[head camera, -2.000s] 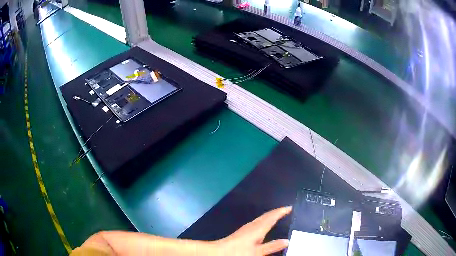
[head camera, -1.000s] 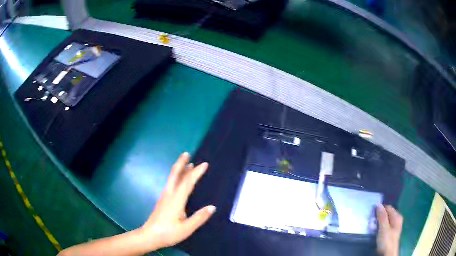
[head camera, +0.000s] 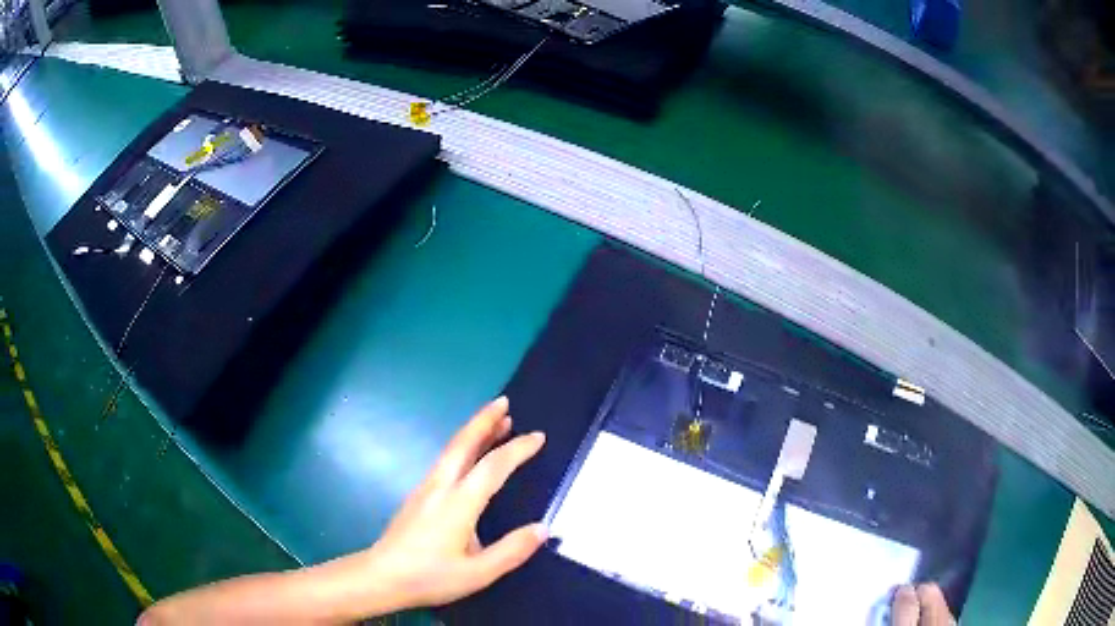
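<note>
An open housing panel (head camera: 734, 526), dark on its far half and bright silver-white on its near half, lies on a black foam pad (head camera: 575, 330). A pale flat cable (head camera: 797, 450) and amber tape (head camera: 693, 437) are on it. A thin wire runs from its far edge over the rail. My left hand (head camera: 471, 514) is spread open at the panel's left edge, thumb tip at the edge. My right hand (head camera: 923, 605) shows only fingertips at the near right corner; the frame's bottom edge cuts it off, and its grip is hidden.
A second open unit (head camera: 257, 171) lies on a thick black pad (head camera: 281, 269) at left. A third unit (head camera: 587, 15) is on black pads beyond the pale metal rail (head camera: 563, 196). A cream sheet with dark strips (head camera: 1076, 569) is at the right edge. A pale-ended connector (head camera: 908, 391) lies near the rail.
Since the first frame, the view has swung right and my right hand has appeared at the panel's right side. My left hand was beside the panel, then apart from it, and is now at its edge.
</note>
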